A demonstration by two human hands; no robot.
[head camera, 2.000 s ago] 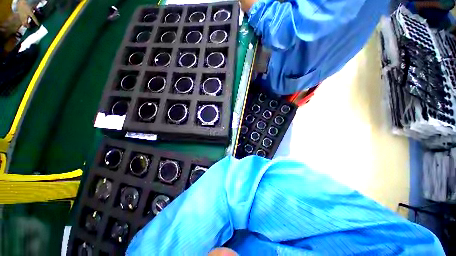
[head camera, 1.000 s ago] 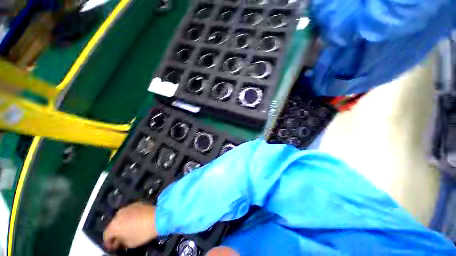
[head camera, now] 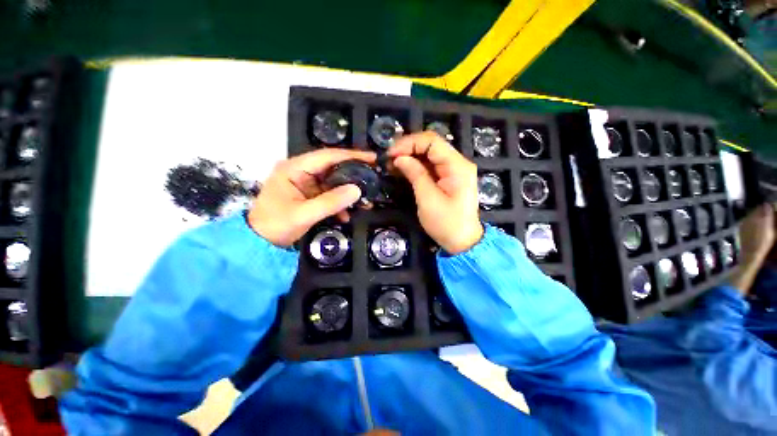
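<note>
A round dark watch-like unit is in my left hand, between thumb and fingers, above the foam tray. My right hand is at the unit's right upper edge, fingertips pinched together; a tiny dark part shows at the fingertips, blurred. The black foam tray lies in front of me with round units in its square pockets. A heap of tiny black parts lies on the white sheet to the left.
Another foam tray with round units stands at the right, with a neighbour's blue sleeve and hand beside it. A further tray is at the left edge. A yellow post slants over the green belt behind.
The view has swung from the right-hand trays to my own tray. Both my hands are now in view together, holding a unit; earlier one hand reached into the tray.
</note>
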